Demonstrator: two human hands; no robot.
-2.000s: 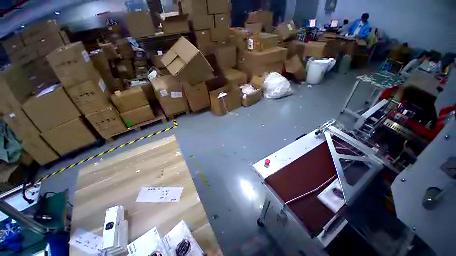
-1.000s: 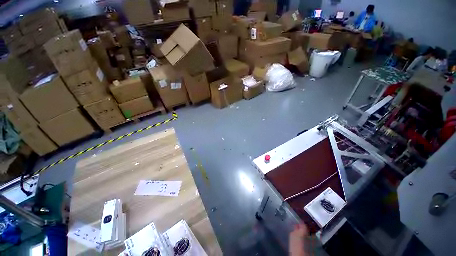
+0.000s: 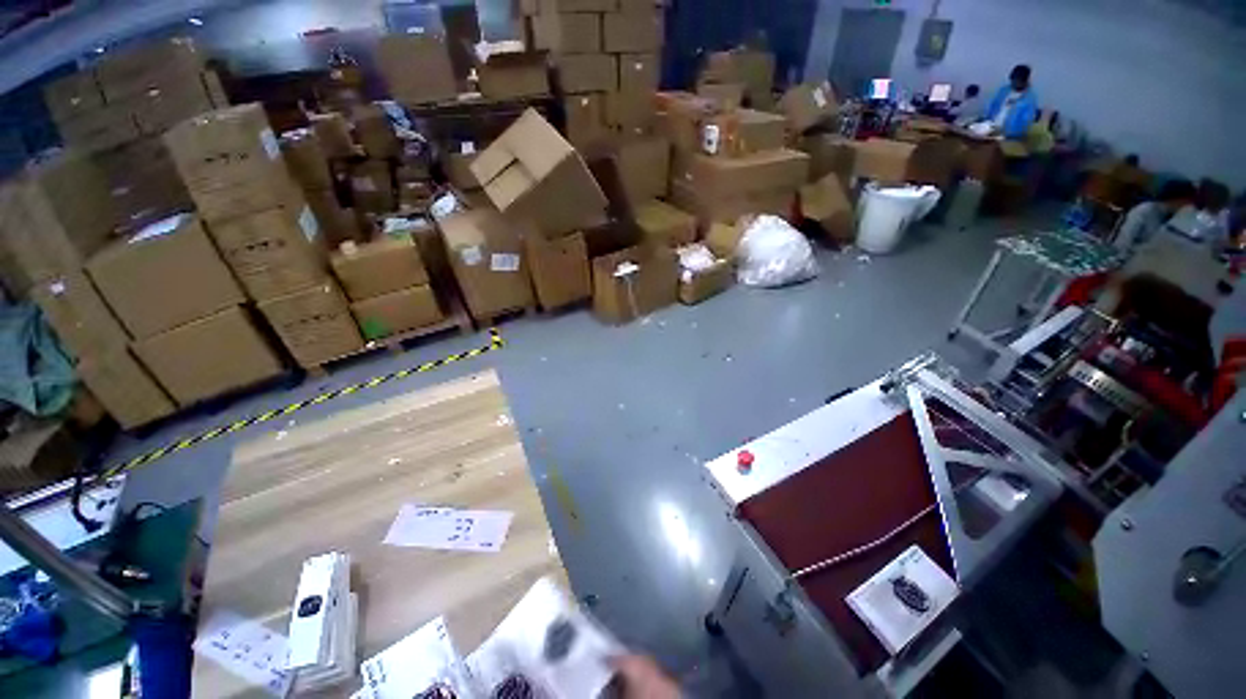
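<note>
My right hand (image 3: 645, 677), blurred and cut off by the bottom edge, grips a white product box (image 3: 554, 639) at its right side. The box is tilted and blurred above the wood table's (image 3: 369, 458) right edge. Beneath and beside it, more white boxes with dark coil pictures (image 3: 414, 666) lie at the bottom edge, partly hidden or cut off. Another white box (image 3: 905, 598) lies flat, picture up, on the dark red bed of the machine infeed (image 3: 820, 512). My left hand is not in view.
A small box stack (image 3: 321, 621) stands on the table near paper sheets (image 3: 448, 527). The machine's pale angled frame (image 3: 943, 478) spans the red bed; a red button (image 3: 745, 462) sits on its white top. Brown cartons (image 3: 205, 355) are piled behind floor tape. People sit far right.
A white box has come onto the front of the red bed. My right hand has moved left from beside the machine to the table and taken hold of another box. The view has shifted slightly.
</note>
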